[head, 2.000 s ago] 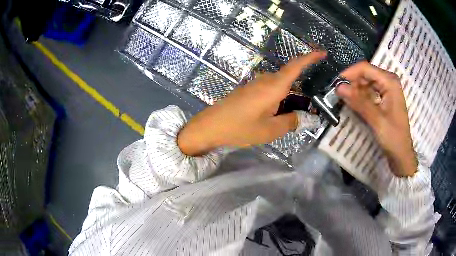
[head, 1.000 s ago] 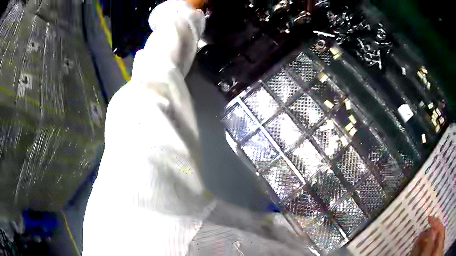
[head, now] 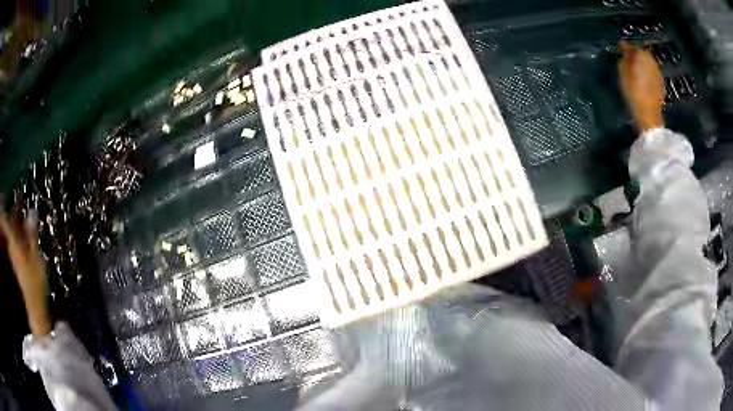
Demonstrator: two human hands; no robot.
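Observation:
My left hand point(head: 26, 277) is at the far left edge, blurred, over a dark area crowded with shiny parts point(head: 68, 217). Its fingertips point up and I cannot tell whether it holds anything. My right hand point(head: 643, 87) is at the upper right, over a dark tray with narrow silver parts point(head: 679, 87). Its fingers look curled, and their contents are hidden or too small to tell. The white slotted parts tray point(head: 321, 172) lies in the middle, with rows of narrow dark and brown-gold pieces.
A clear blister tray point(head: 233, 285) lies left of the white tray, with pale pieces point(head: 237, 92) in its far part. Patterned pockets point(head: 554, 132) show to the right. Grey and green metal fixture parts point(head: 591, 215), with an orange spot, are at the lower right beside my sleeve.
The view has swung right, bringing the white tray to the centre. My left hand has come into view at the left edge; my right hand is now beyond the white tray's right side.

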